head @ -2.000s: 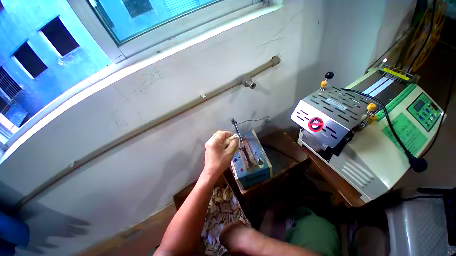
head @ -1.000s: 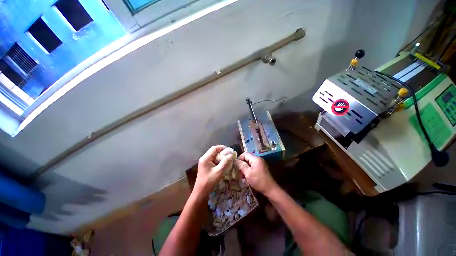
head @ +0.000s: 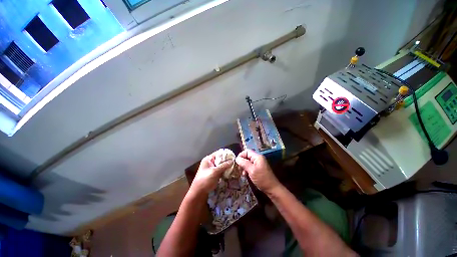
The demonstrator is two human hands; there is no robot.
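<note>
A pale cream bundle (head: 225, 156) is held in my left hand (head: 206, 172), between thumb and fingers, above the near side of the blue fixture. My right hand (head: 254, 169) touches the right edge of the bundle with thumb and fingertips pinched together; whether it grips a piece there is too small to tell. Below both hands, a brown box (head: 218, 231) holds many loose pale cut pieces (head: 231, 200). The hands hide the box's far part.
A blue-sided fixture (head: 261, 134) with an upright dark rod stands just beyond my hands. A large cream and green machine (head: 383, 150) is at the right, a grey plastic container (head: 426, 226) below it. A pipe (head: 165, 104) runs along the wall. Cream clumps (head: 80, 244) lie at lower left.
My right hand has come up from over the box to meet the left at the bundle. My left hand has moved from beside the fixture to above the box. The view has shifted.
</note>
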